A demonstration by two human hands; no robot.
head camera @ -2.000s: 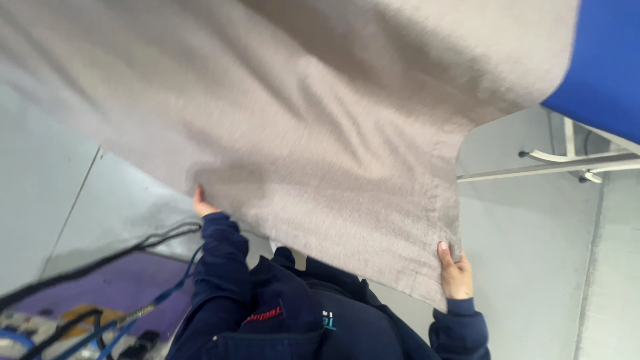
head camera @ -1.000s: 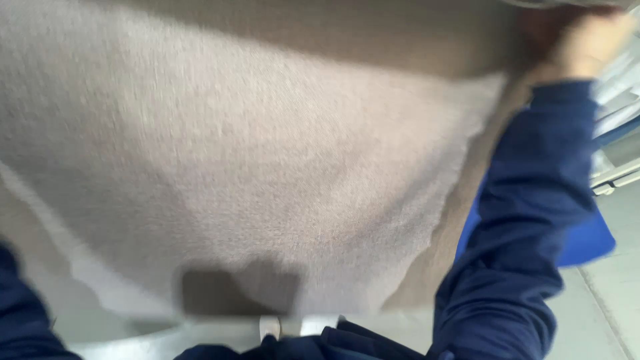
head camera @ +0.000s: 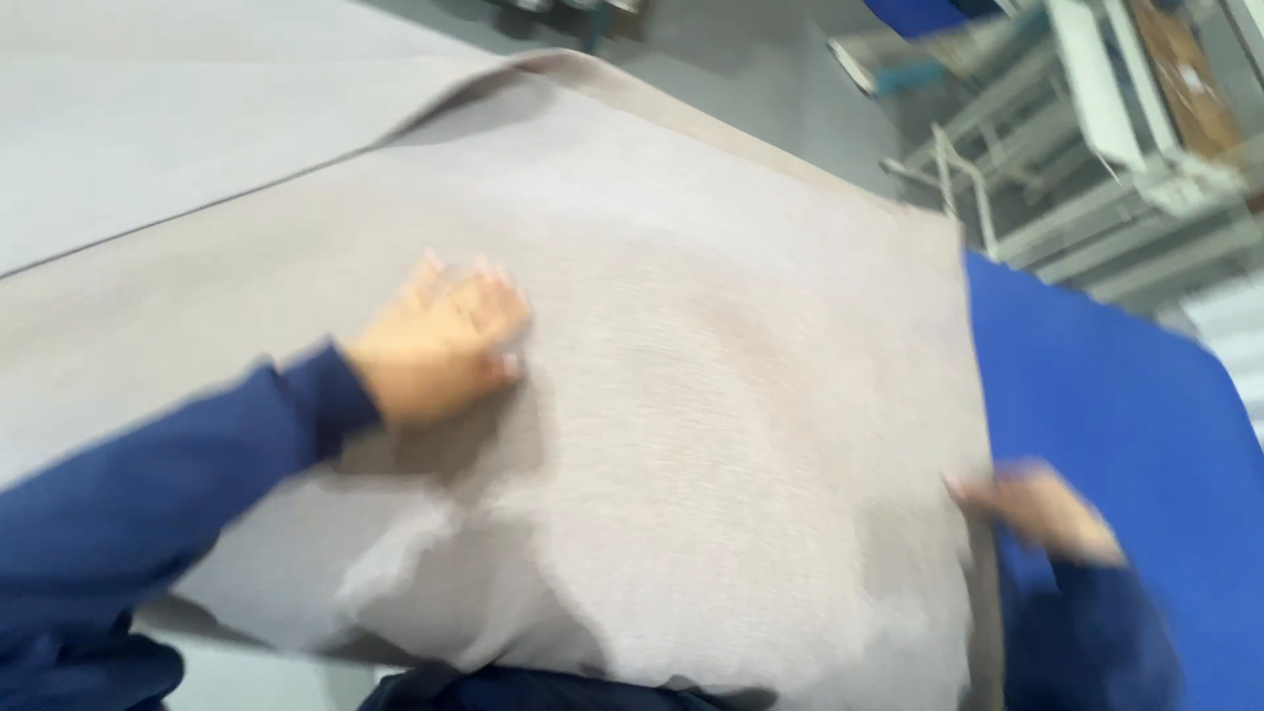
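Note:
A large piece of beige fabric (head camera: 711, 415) lies spread before me, its far edge partly folded over at the upper middle. Over its left part is my left hand (head camera: 444, 341), blurred, fingers apart, with no cloth gripped in it. My right hand (head camera: 1037, 509) is at the right edge of the fabric, thumb on the cloth side and the other fingers beyond the edge; blur hides whether it pinches the cloth. Under and to the right of the fabric shows a blue padded or cloth-covered surface (head camera: 1106, 395).
White metal frames (head camera: 1066, 207) stand at the upper right, with a brown board or carton (head camera: 1185, 79) among them. Grey floor (head camera: 731, 69) shows beyond the fabric. Blurred objects (head camera: 573, 15) sit at the top edge.
The fabric, held up in front of me earlier, now lies lower and flatter, partly over the blue surface. My left hand has come off its edge. The view has swung considerably.

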